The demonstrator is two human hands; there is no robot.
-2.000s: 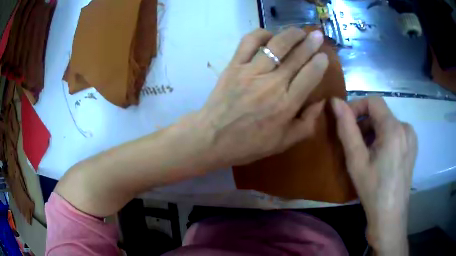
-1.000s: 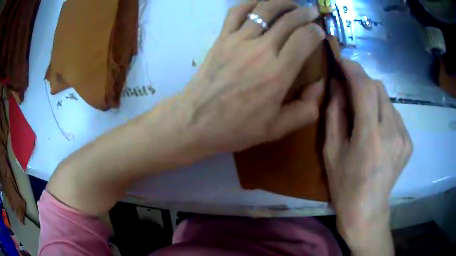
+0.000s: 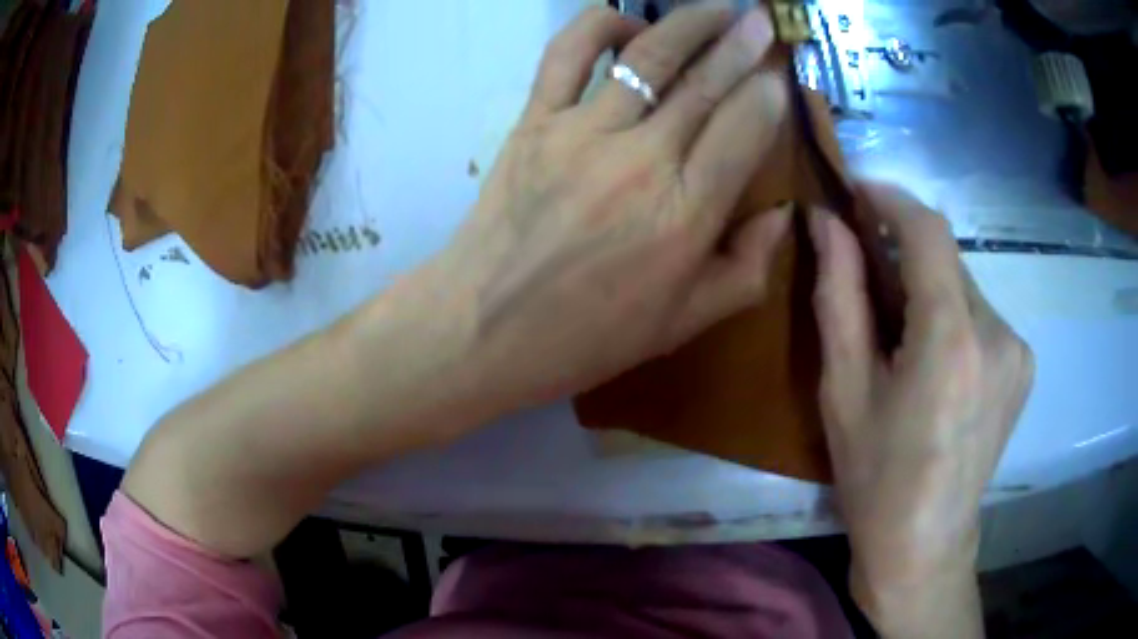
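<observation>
A brown cut panel (image 3: 718, 406) lies on the white table, its upper end at the brassy guide (image 3: 791, 20) by the needle area. A dark folded seam edge (image 3: 819, 144) runs up its right side. My left hand (image 3: 624, 212), with a ring, lies flat over the panel, fingertips near the guide, thumb beside the fold. My right hand (image 3: 905, 337) grips the folded right edge between thumb and fingers. The needle cannot be made out, and the hands hide the panel's middle.
A brown panel stack (image 3: 212, 137) with frayed edges lies left on the table (image 3: 412, 75). A dark brown pile (image 3: 44, 112) and a red panel (image 3: 53, 343) are at the far left. The metal machine bed (image 3: 973, 150) is at upper right, with a white ribbed knob (image 3: 1063, 84).
The panel has moved up toward the guide, and its right edge is now folded. My right hand has shifted left and holds the fold. Its lower edge sits slightly higher than a second ago.
</observation>
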